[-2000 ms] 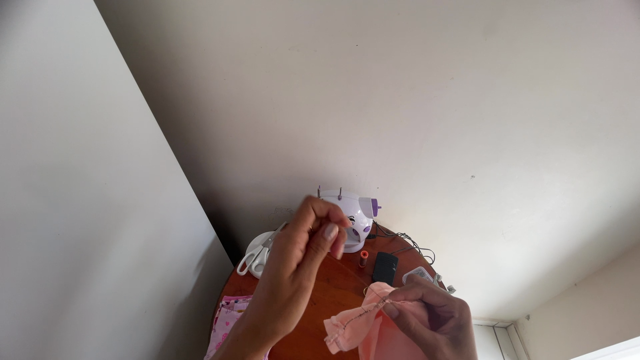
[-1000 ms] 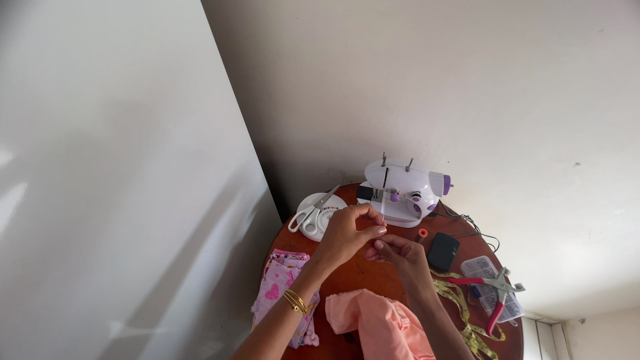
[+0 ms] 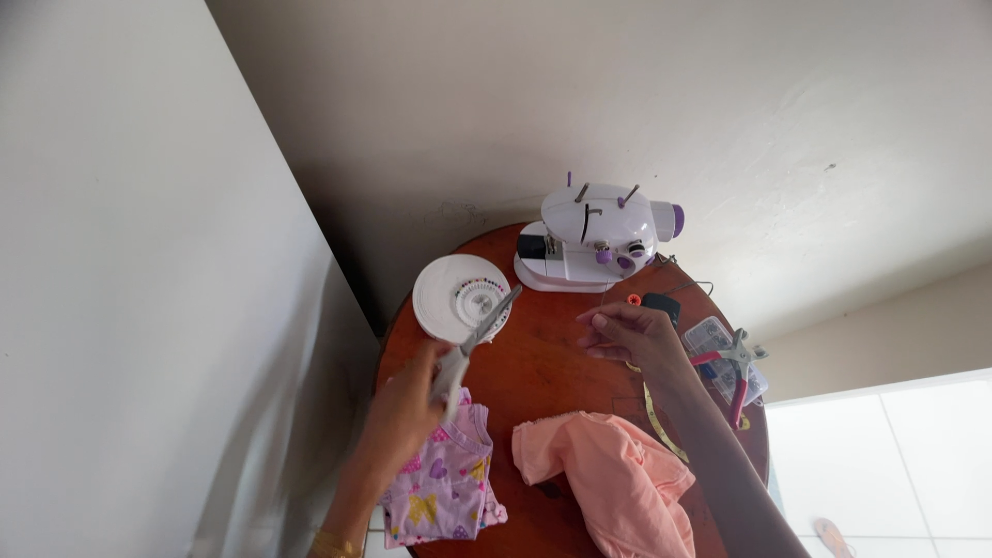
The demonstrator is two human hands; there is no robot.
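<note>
My left hand (image 3: pixel 411 399) is closed on white-handled scissors (image 3: pixel 465 349), whose blades point up and right over the edge of a round white dish (image 3: pixel 438 291). A wheel of colour-headed pins (image 3: pixel 480 301) lies in that dish. My right hand (image 3: pixel 632 333) is raised over the table, thumb and fingertips pinched around a thin thread (image 3: pixel 604 293) that rises toward the sewing machine; a needle cannot be made out. Below it a peach cloth (image 3: pixel 612 473) lies bunched on the wooden table. Beside my left forearm rests a folded pink heart-print garment (image 3: pixel 446 484).
A white and purple mini sewing machine (image 3: pixel 597 232) stands at the back by the wall. On the right are an orange-red spool (image 3: pixel 634 299), a black box-like object (image 3: pixel 661 307), a yellow tape measure (image 3: pixel 659 418), pink-handled pliers (image 3: pixel 738 360) and a clear plastic case (image 3: pixel 709 337).
My hands have moved apart. The left has taken hold of the scissors, which lay on the white dish before. My right hand let go of the peach cloth earlier, which now lies on the table.
</note>
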